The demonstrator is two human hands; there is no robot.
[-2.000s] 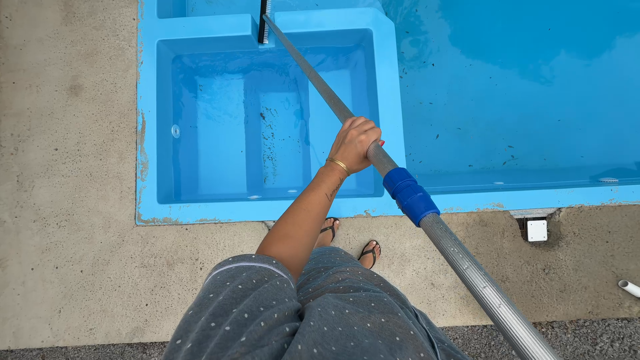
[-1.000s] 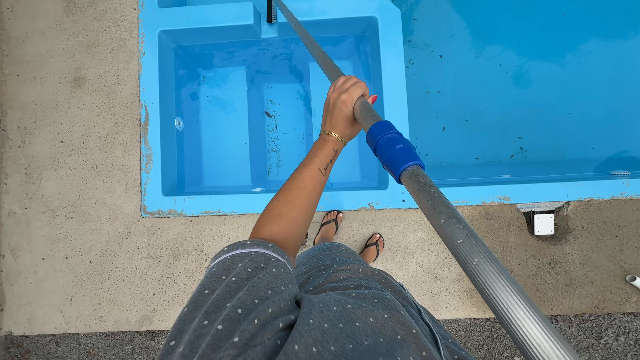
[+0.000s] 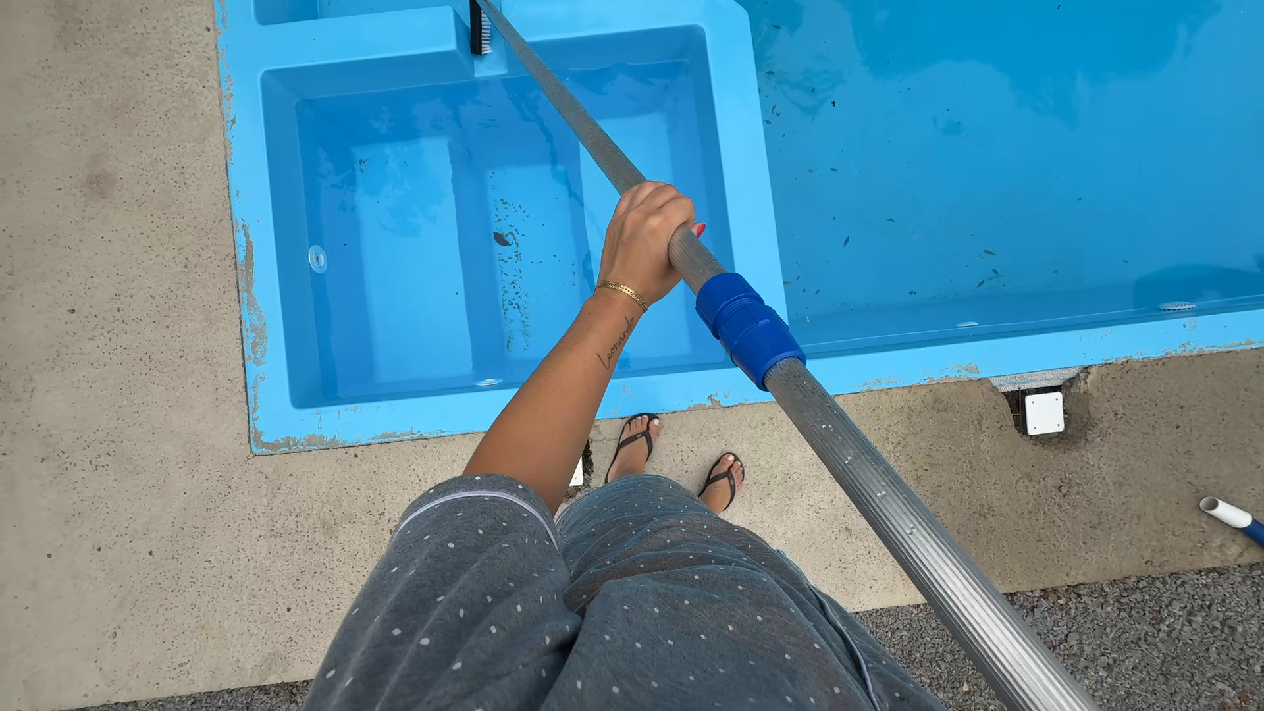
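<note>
My left hand (image 3: 647, 240) is closed around the upper section of a grey telescopic metal pole (image 3: 849, 449), just above its blue locking collar (image 3: 750, 329). The pole slants from the lower right up to the top of the view. At its far end a black brush with pale bristles (image 3: 481, 28) stands against the light blue edge between two stepped basins. Below the pole lies a small blue basin (image 3: 405, 247) with water, steps and dark debris on one step. My right hand is out of view; the pole's near end leaves the frame at the bottom right.
The main pool (image 3: 987, 178) is on the right, with scattered leaves. My feet in black flip-flops (image 3: 632, 446) stand on the concrete deck (image 3: 118, 395) near the pool's edge. A white square cover (image 3: 1044, 413) sits in a recess. A white and blue hose end (image 3: 1227, 512) lies at the right, beside gravel (image 3: 1165, 622).
My left hand has stayed closed on the pole. Over the two seconds the pole and brush have shifted slightly against the basin edge.
</note>
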